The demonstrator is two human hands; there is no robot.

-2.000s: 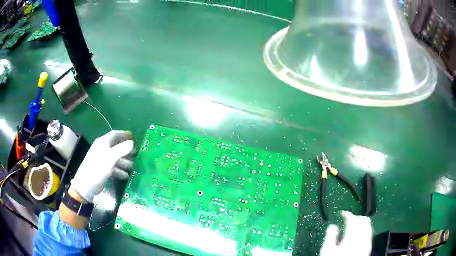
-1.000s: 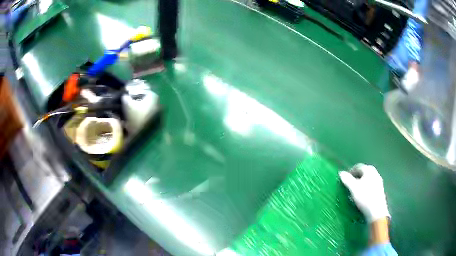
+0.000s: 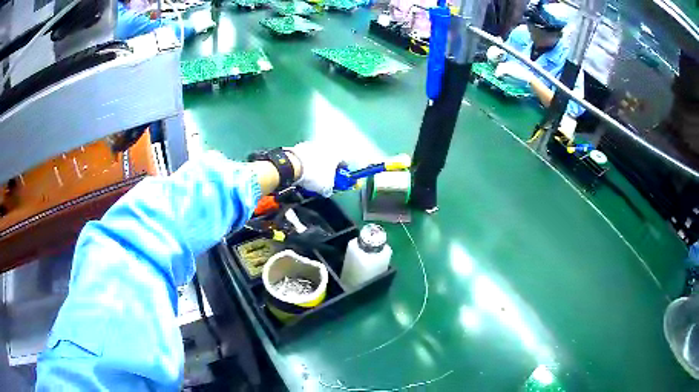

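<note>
My left hand (image 3: 316,170), in a white glove with a black wrist strap (image 3: 282,168), reaches over the back of the black divided tray (image 3: 333,306). It is beside or behind a blue-handled tool with a yellow end (image 3: 368,171). Its fingers are mostly hidden and blurred, so I cannot tell whether it grips anything. The tray holds a cream and yellow cup (image 3: 295,287) with silvery bits and a white bottle (image 3: 366,256) with a silvery cap. My right hand is out of the picture.
A solder spool stand (image 3: 388,196) stands by a black post (image 3: 441,138). A thin wire (image 3: 425,283) curves over the green mat. Green boards (image 3: 362,60) lie farther back. People in blue work at the top left and top right (image 3: 540,53). A clear funnel rim (image 3: 684,329) shows at right.
The view has swung left, so the board in front of me has left the picture. My left hand has moved from the board to the back of the tray. My right hand is no longer in view.
</note>
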